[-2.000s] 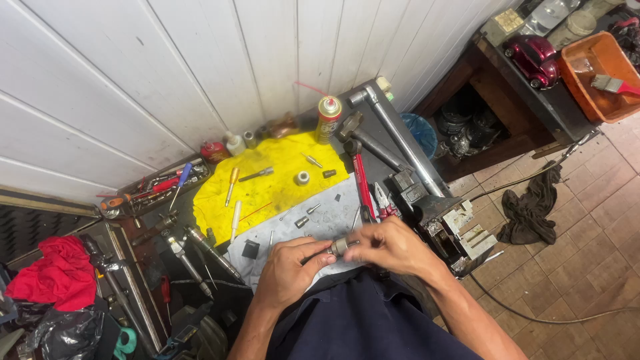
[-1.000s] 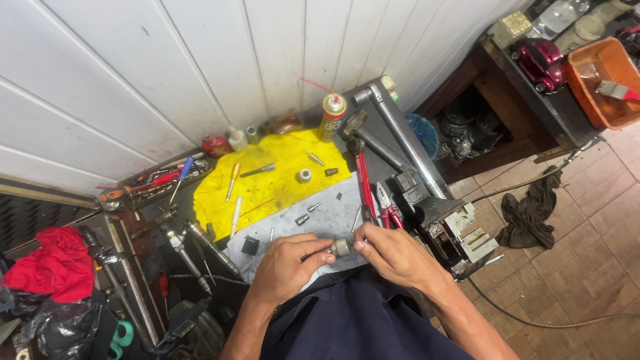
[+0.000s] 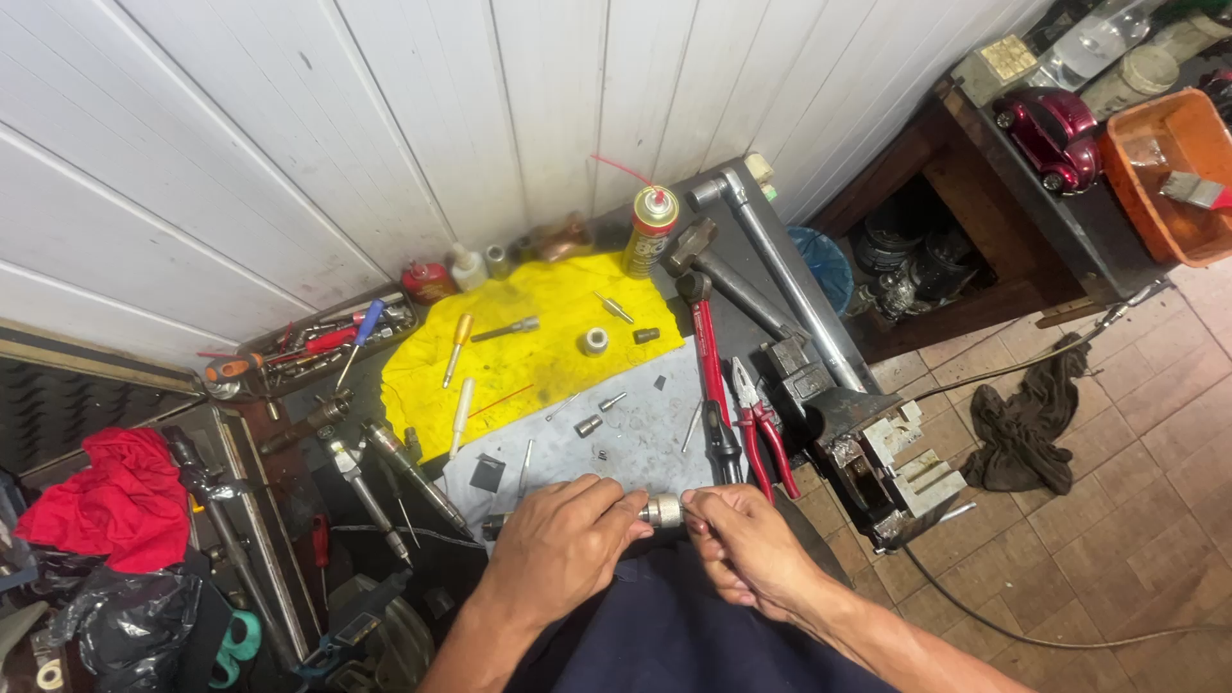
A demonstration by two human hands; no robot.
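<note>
My left hand (image 3: 568, 539) is closed around a dark cylindrical tool whose knurled metal collar (image 3: 663, 511) sticks out to the right. At the collar's right end, the fingertips of my right hand (image 3: 736, 544) pinch a small part, mostly hidden by the fingers. Just beyond my hands lies a grey cloth (image 3: 645, 438) with small metal fittings (image 3: 588, 425) and a dark square piece (image 3: 488, 473). Behind it a yellow cloth (image 3: 520, 385) bears a metal socket (image 3: 595, 341), a yellow-handled screwdriver (image 3: 457, 350) and a white-handled tool (image 3: 462, 414).
Red-handled pliers (image 3: 760, 428), a red ratchet wrench (image 3: 708, 356), a hammer (image 3: 736, 279) and a bench vise (image 3: 866, 462) stand or lie to the right. A spray can (image 3: 652, 231) is upright at the back. Left are a tool tray (image 3: 327, 346) and a red cloth (image 3: 111, 500).
My right hand has turned, its fingers now pinching at the collar's right end. My left hand keeps its hold on the tool.
</note>
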